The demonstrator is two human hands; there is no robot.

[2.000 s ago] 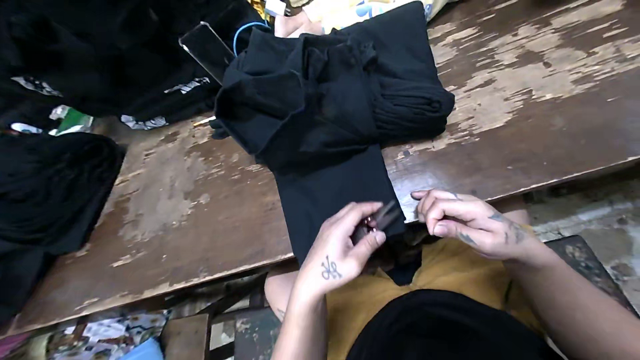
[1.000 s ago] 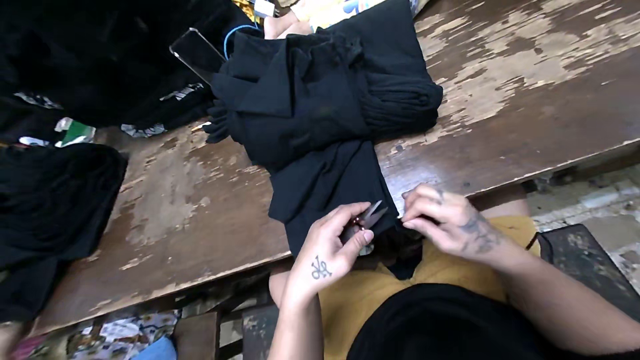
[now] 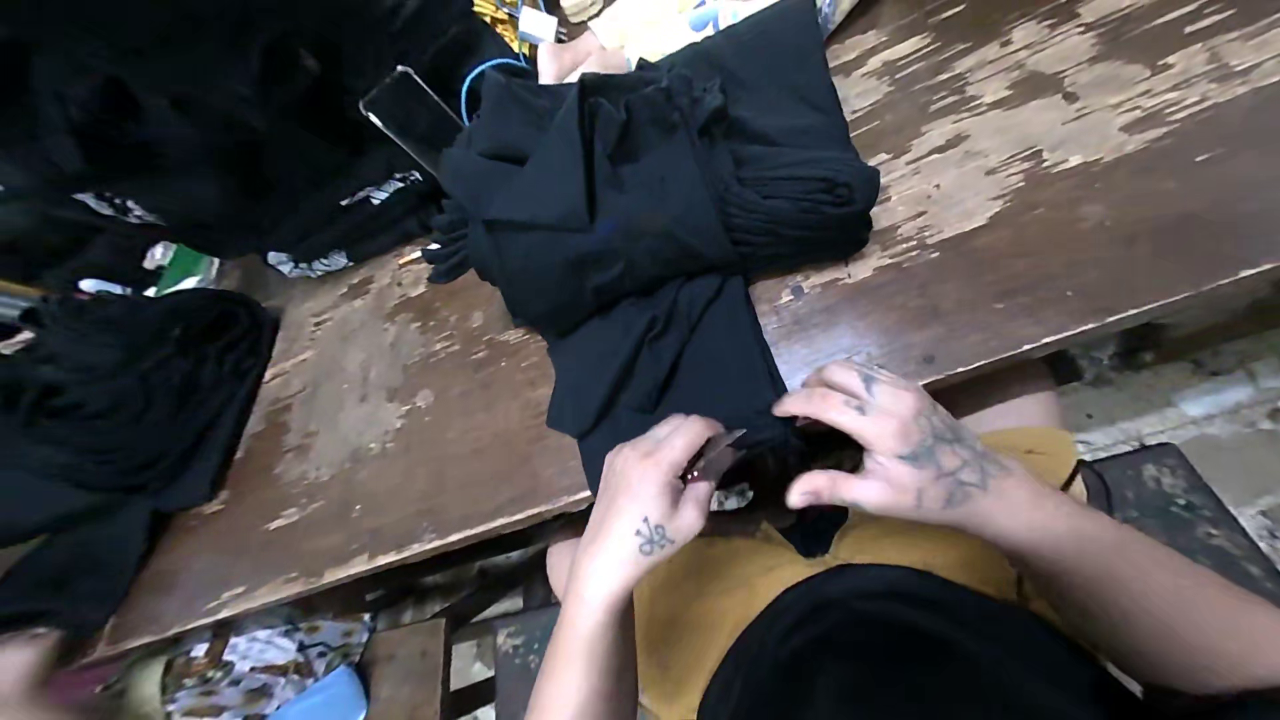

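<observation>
Black cloth garments point(image 3: 610, 220) lie in a folded heap on the worn wooden table, and one part hangs down over the front edge. My left hand point(image 3: 655, 490) is closed around small metal thread snips point(image 3: 712, 457), their blades pointing up and right beside the hanging cloth. To the right, my right hand point(image 3: 880, 450) has its thumb and fingers spread apart, with the fingertips at the cloth's right edge. Whether those fingertips grip any of the cloth cannot be told.
A phone point(image 3: 412, 115) in a clear case leans near the heap. More black cloth point(image 3: 120, 400) lies on the wooden table point(image 3: 400, 450) at left. Another person's hand point(image 3: 580, 58) is behind the heap. A stool point(image 3: 1190, 520) stands at right, and a blurred hand shows at lower left.
My right hand's thumb and fingers have spread apart since a second ago. My left hand still holds the snips beside the cloth. A blurred hand has appeared at the lower left.
</observation>
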